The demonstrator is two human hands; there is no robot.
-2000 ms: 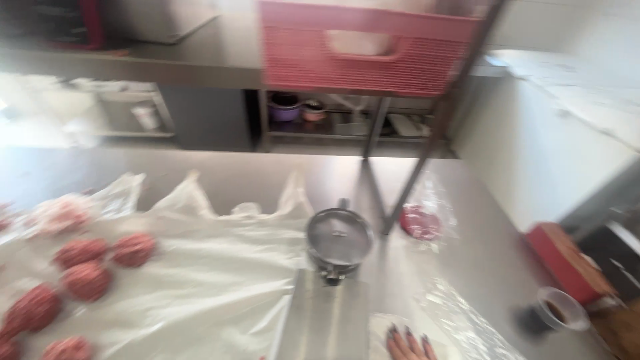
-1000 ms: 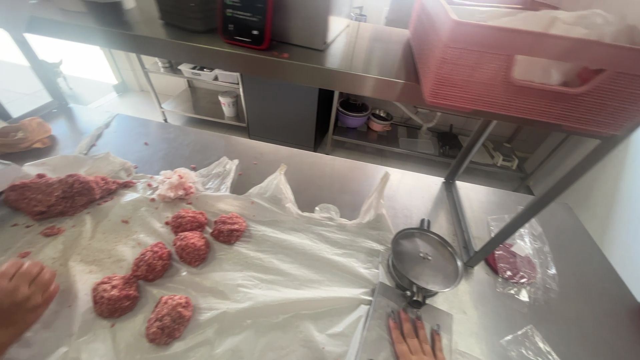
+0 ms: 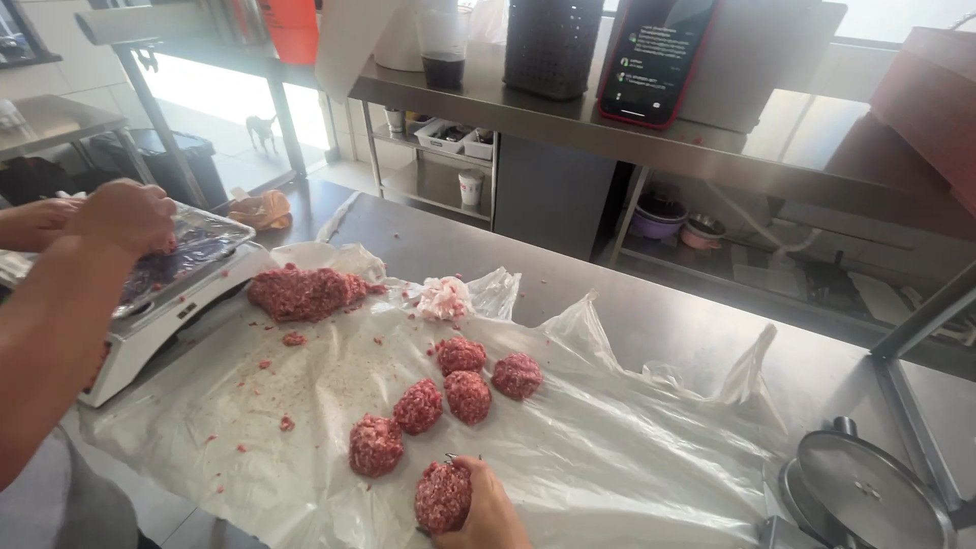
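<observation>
My right hand (image 3: pixel 484 503) comes in from the lower edge and curls round a ball of raw ground meat (image 3: pixel 442 497), its dark nails at the ball's far and near sides. My left hand is out of view. Several other meat balls (image 3: pixel 376 445) sit in a loose group just beyond, on a whitish plastic sheet (image 3: pixel 625 457) over the steel table. A larger heap of ground meat (image 3: pixel 305 293) lies at the sheet's far left. At the lower right stands a round metal burger press (image 3: pixel 865 488), partly cut off by the frame.
At left, a co-worker's hands (image 3: pixel 130 217) work over a film-covered tray on a white scale (image 3: pixel 164 320). A crumpled plastic piece with meat bits (image 3: pixel 444 297) lies beyond the balls. Above the table's far side runs a steel shelf (image 3: pixel 488 103) with a phone (image 3: pixel 656 57) and dark basket (image 3: pixel 550 46).
My right hand has left the burger press and is now round the nearest meat ball. The view has swung left, bringing in the scale and more of the co-worker's arms.
</observation>
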